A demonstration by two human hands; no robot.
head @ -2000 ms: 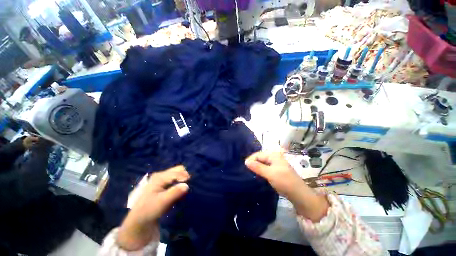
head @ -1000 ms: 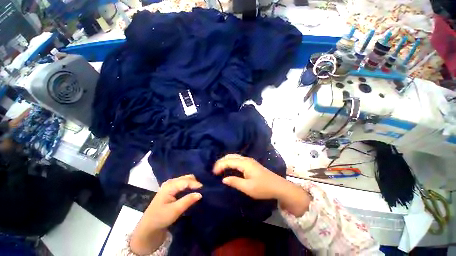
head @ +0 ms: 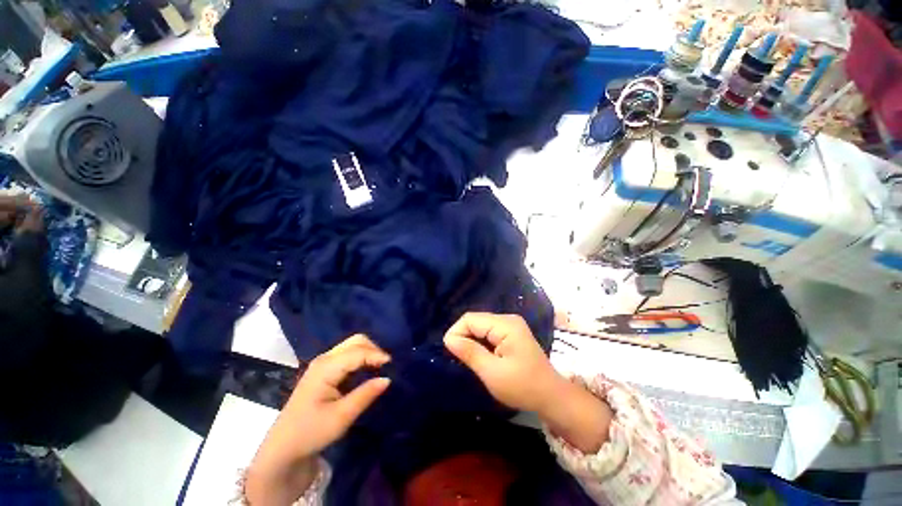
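A large heap of navy garment (head: 396, 257) spreads from the back of the table down to the front. A small white label (head: 352, 179) with a dark middle lies on it. My left hand (head: 331, 400) is low left of centre, thumb and fingers curled around dark fabric with a gap between the tips; its grip is unclear. My right hand (head: 504, 366) is to its right, thumb and fingertips pinched together at the navy fabric. Dark cloth lies between the hands, and its edge cannot be made out.
A white sewing machine (head: 732, 208) stands right, with thread spools (head: 744, 82) behind it. Orange and blue snips (head: 658, 322), black cords (head: 764, 326), a white scrap (head: 809, 425) and brass-handled scissors (head: 849, 395) lie right. A grey motor housing (head: 89, 158) and another person's hand (head: 20, 212) are left.
The right hand's fingers have closed into a pinch, and it has moved slightly away from my left hand. The view has shifted, so the garment and label sit higher in the picture.
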